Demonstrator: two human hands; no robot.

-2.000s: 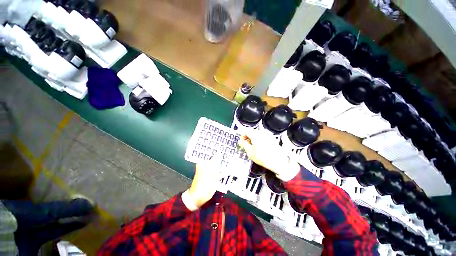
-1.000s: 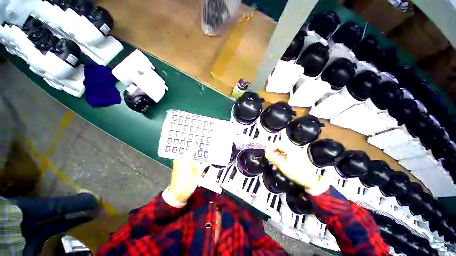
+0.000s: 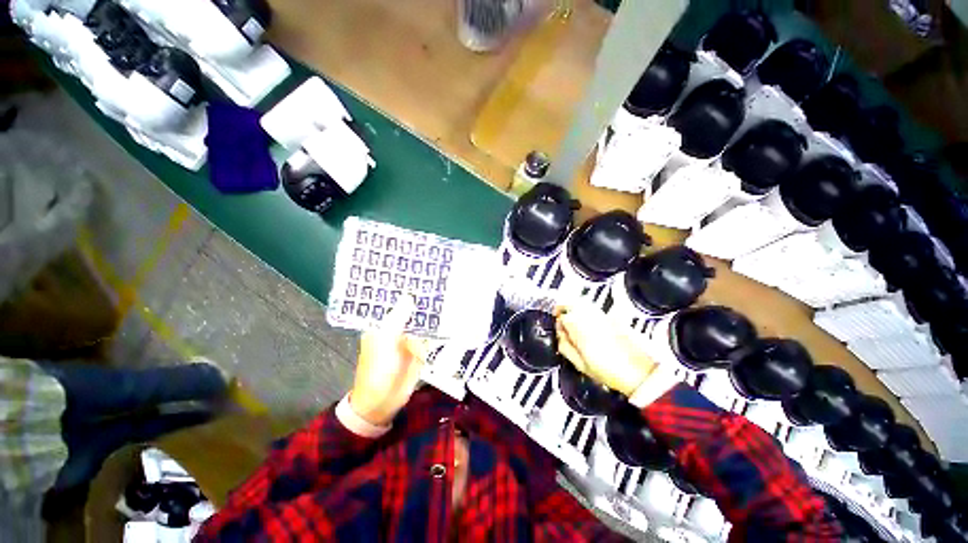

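My left hand (image 3: 384, 371) holds a whitish parts tray (image 3: 412, 278) by its near edge, with rows of small dark parts in it, at the end of the camera rows. My right hand (image 3: 603, 348) is at a black camera head (image 3: 532, 339) in the near row, its fingertips touching or very close to the head's right side. Whether a small part is between its fingers cannot be seen. White slotted camera bodies (image 3: 507, 384) stand under the black heads.
More black-headed cameras (image 3: 766, 154) stand in rows at right, beyond a grey post (image 3: 626, 80). A small bottle (image 3: 531, 172) stands by the post. A dark blue cloth (image 3: 240, 149) and white cameras (image 3: 327, 143) lie at left. A person's legs (image 3: 127, 398) show at lower left.
My right hand has moved from the tray to the camera head. My left hand has moved the tray left, away from the right hand. The whole view has shifted a little.
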